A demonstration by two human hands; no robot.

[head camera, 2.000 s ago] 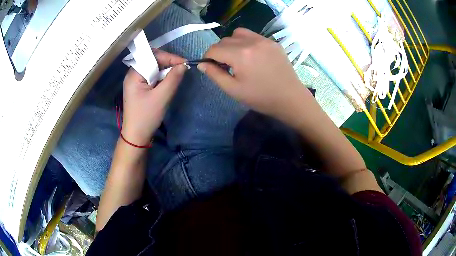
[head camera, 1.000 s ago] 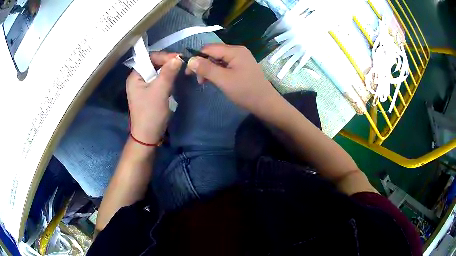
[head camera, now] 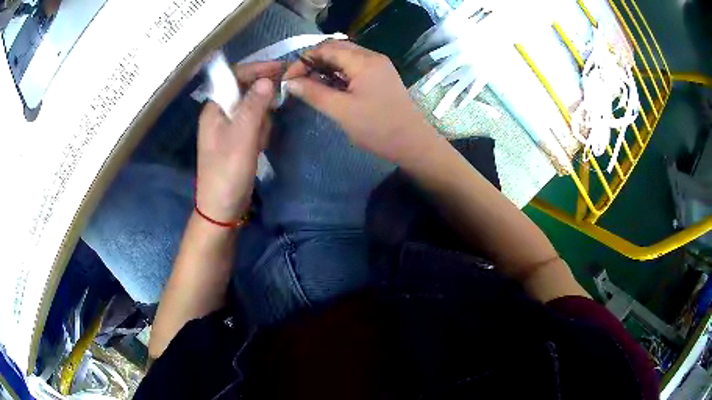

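Note:
A white strap (head camera: 223,84) is pinched in my left hand (head camera: 231,144), folded over its fingers. Part of the strap reaches up and right over the jeans to a loose end near my right hand. A short white end shows between my two hands. My right hand (head camera: 361,90) holds a small dark tool (head camera: 329,76), mostly hidden by the fingers; its tip points up and left. The thumb and finger of my right hand are at the short white end, close to my left fingertips. Both hands are slightly blurred.
A curved white machine table (head camera: 86,125) with a printed scale lies left. White strips (head camera: 461,70) fan over a pile at the upper right. A yellow wire basket (head camera: 617,187) holds a white cord tangle (head camera: 605,109). White scraps (head camera: 97,375) lie lower left.
Over the last two seconds, my right hand has moved up and left, and its tool has turned from level to pointing up-left. The strap in my left hand has shifted slightly.

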